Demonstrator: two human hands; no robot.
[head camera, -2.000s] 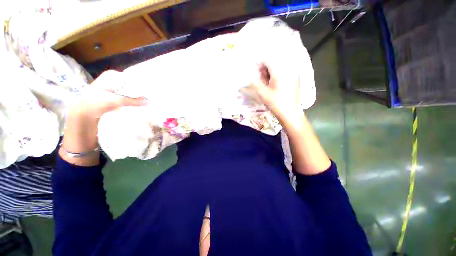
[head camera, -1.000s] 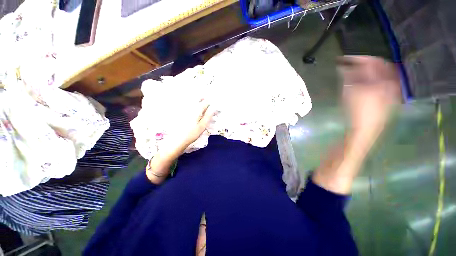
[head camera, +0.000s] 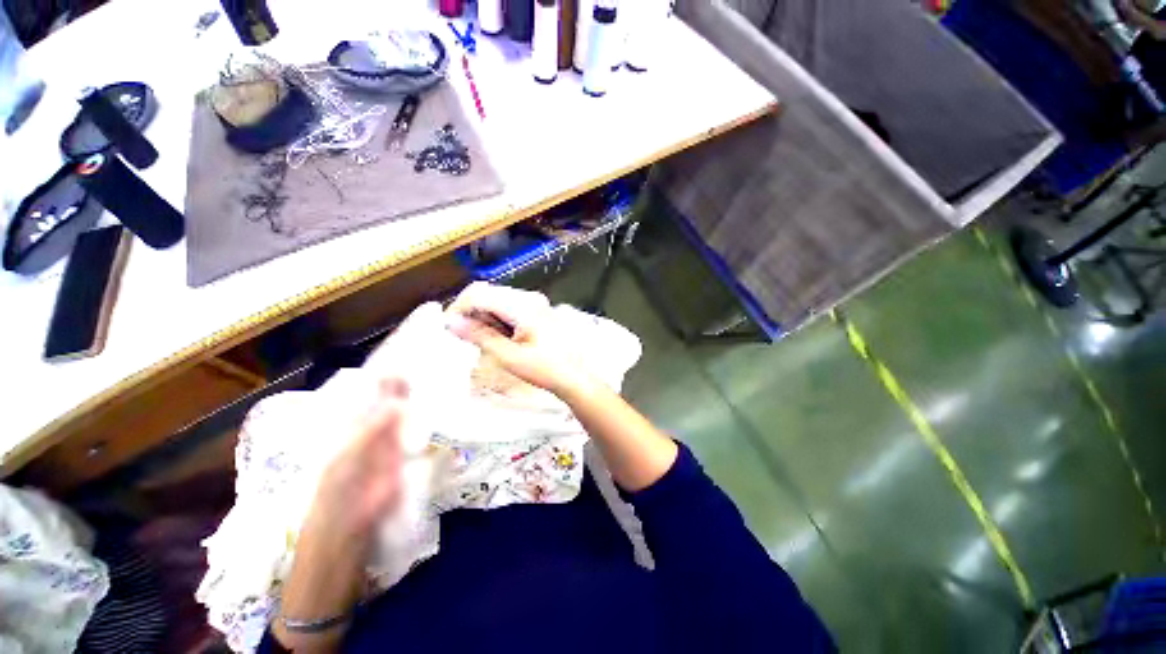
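Note:
The white floral garment (head camera: 512, 470) lies in my lap with its scalloped edge towards me. My right hand (head camera: 505, 342) is on the upper part of the garment, fingers pinching the cloth; any needle or thread there is too small to see. My left hand (head camera: 365, 473) is blurred over the left part of the garment, fingers together and raised; whether it grips cloth cannot be told.
The white table (head camera: 601, 134) holds a grey-brown mat (head camera: 345, 211) with a pincushion (head camera: 249, 102), small snips (head camera: 404, 121) and dark fasteners (head camera: 441, 151). A phone (head camera: 87, 291) and black cases are left, thread spools (head camera: 598, 49) behind. A grey fabric bin (head camera: 793, 192) stands right of the table.
The view has swung right and up to the table. My right hand, out at the right over the floor one second ago, is back on the garment. My left hand has lifted somewhat.

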